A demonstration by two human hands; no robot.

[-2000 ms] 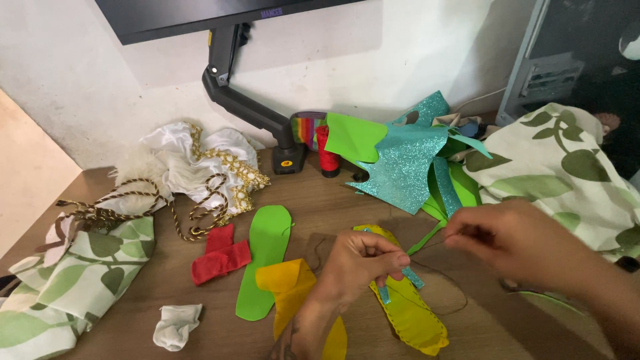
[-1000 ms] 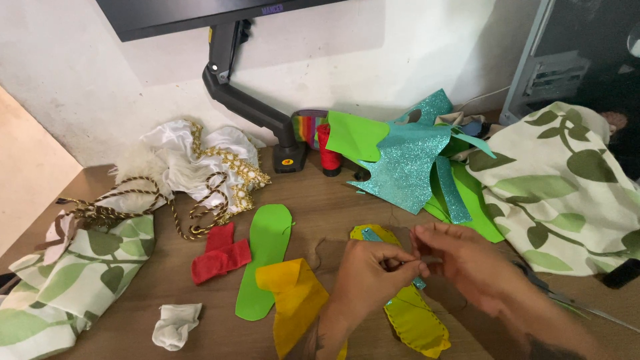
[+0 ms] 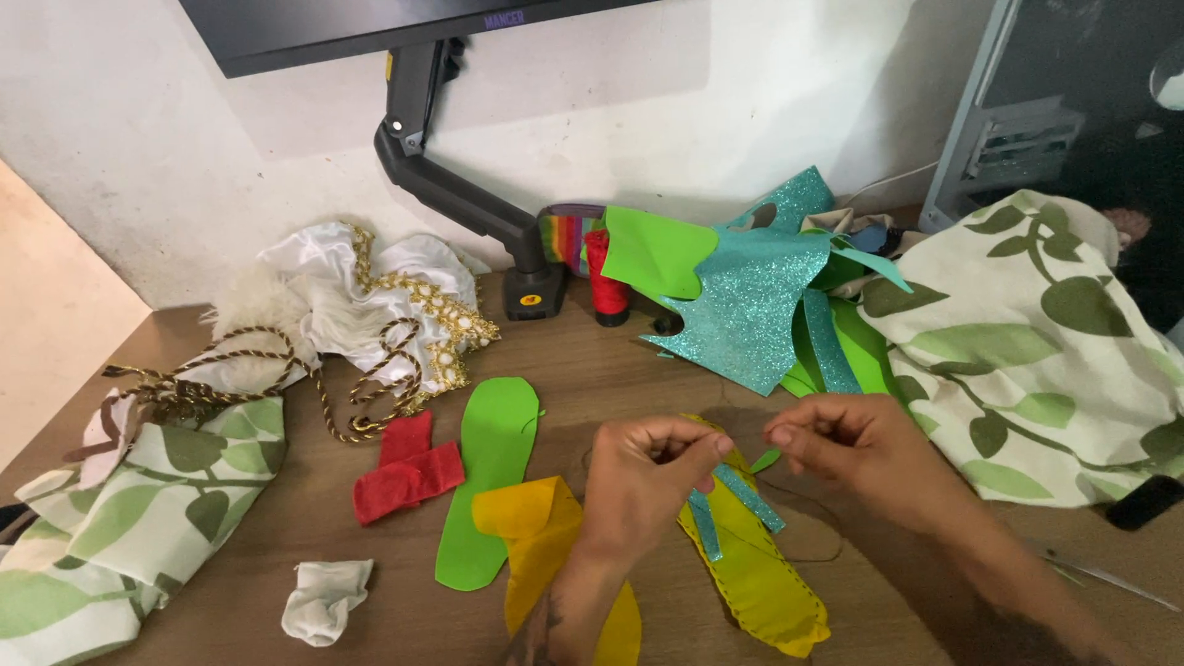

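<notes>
My left hand (image 3: 659, 476) is over the top of a yellow foam sole (image 3: 772, 587) with dark stitches along its edge and two glittery turquoise strips (image 3: 747, 497) on it. Its thumb and forefinger are pinched together, seemingly on a fine thread. To the right, my right hand (image 3: 837, 439) also has thumb and forefinger together; whether a needle or thread is between them is too small to tell. A dark thread (image 3: 828, 558) loops across the sole and the wood. Left of my left hand lie a folded yellow piece (image 3: 536, 527) and a green foam sole (image 3: 490, 481).
Red fabric pieces (image 3: 407, 476) and a small white cloth (image 3: 326, 601) lie on the left, below white satin with gold trim (image 3: 370, 287). Behind stand a red thread spool (image 3: 607, 282) and a monitor arm (image 3: 462, 194). Glittery turquoise foam (image 3: 758, 296), leaf-print fabric (image 3: 1017, 342) and scissors (image 3: 1110, 578) are right.
One second ago my hands met over the yellow sole; now they are apart, the right hand having moved rightward. Two seconds ago they were also apart.
</notes>
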